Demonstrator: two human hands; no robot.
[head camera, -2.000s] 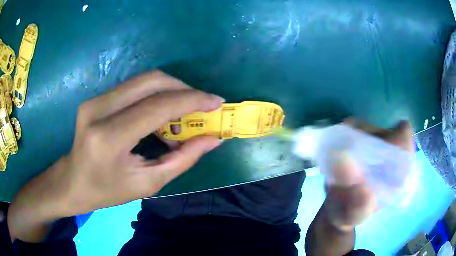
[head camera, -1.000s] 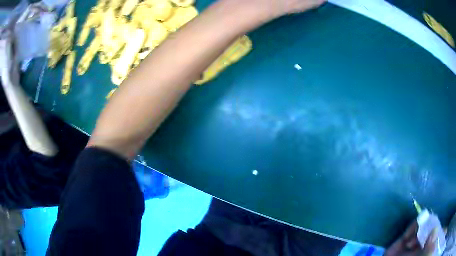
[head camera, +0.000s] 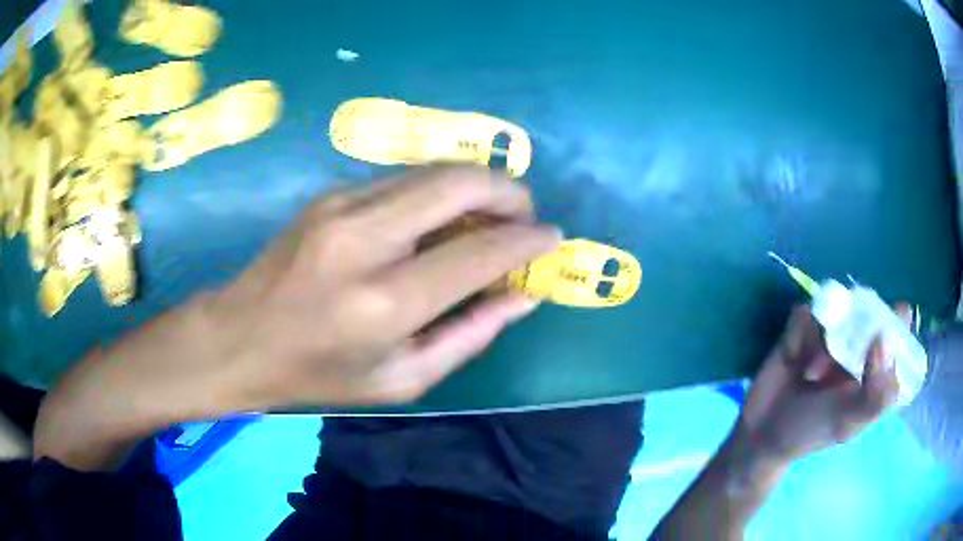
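Observation:
My left hand (head camera: 391, 285) holds a yellow plastic shell (head camera: 591, 275) between thumb and fingers, just above the green table. The shell's end with two dark openings points right; its other end is hidden by my fingers. A second yellow shell (head camera: 422, 135) lies flat just beyond my fingers, its dark openings at the right end. My right hand (head camera: 824, 386) holds a translucent white glue bottle (head camera: 871, 338) at the right. Its thin needle with yellow-green base points up and left, apart from the shell. No liquid can be made out.
A pile of yellow shells (head camera: 90, 137) lies on the left of the dark green table (head camera: 676, 116). A small white scrap (head camera: 347, 54) lies near the far side. The table's curved front edge runs below my hands. Grey textured material is at the right edge.
The view has swung back from the left side. My left hand, a second ago reaching across the table, now holds a shell in front. The bottle stays in my right hand.

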